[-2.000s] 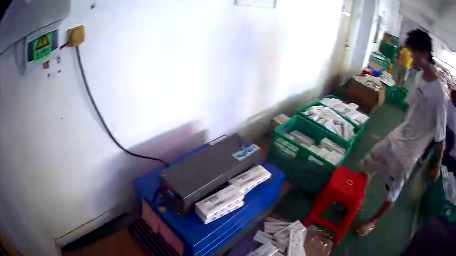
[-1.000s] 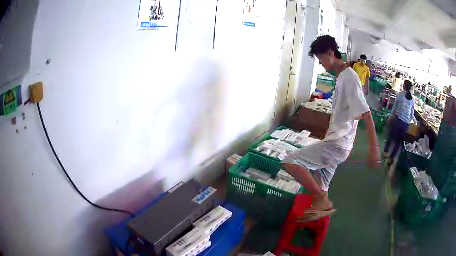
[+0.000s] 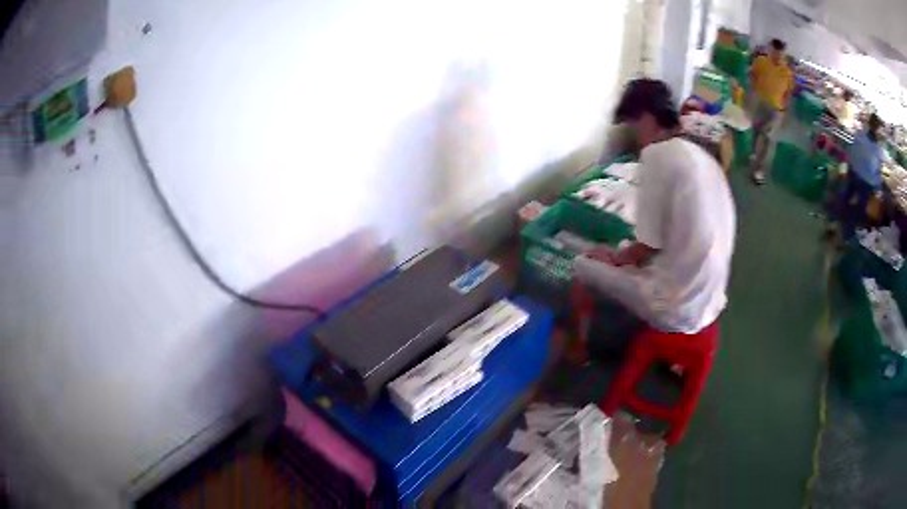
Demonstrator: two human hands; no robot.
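Neither of my hands is in the picture. Nearest in front of me is the low blue bench machine (image 3: 477,398) against the wall. A long dark-grey metal case (image 3: 398,323) with a small blue label lies on top of it. Slim white cartons (image 3: 448,368) are stacked along the front side of the case. More white cartons (image 3: 572,457) lie loose in a pile low in the view, beside brown cardboard (image 3: 634,462). The image is somewhat blurred.
A person in white (image 3: 686,229) sits on a red stool (image 3: 666,378) beside green crates (image 3: 552,260) of cartons along the wall. A black cable (image 3: 189,249) runs from a yellow socket box (image 3: 119,87). Other people and green crates (image 3: 865,348) are farther right.
The person in white has gone from walking, then having a foot over the stool, to sitting on it by the crates. The view has swung and tilted down, showing the loose cartons again.
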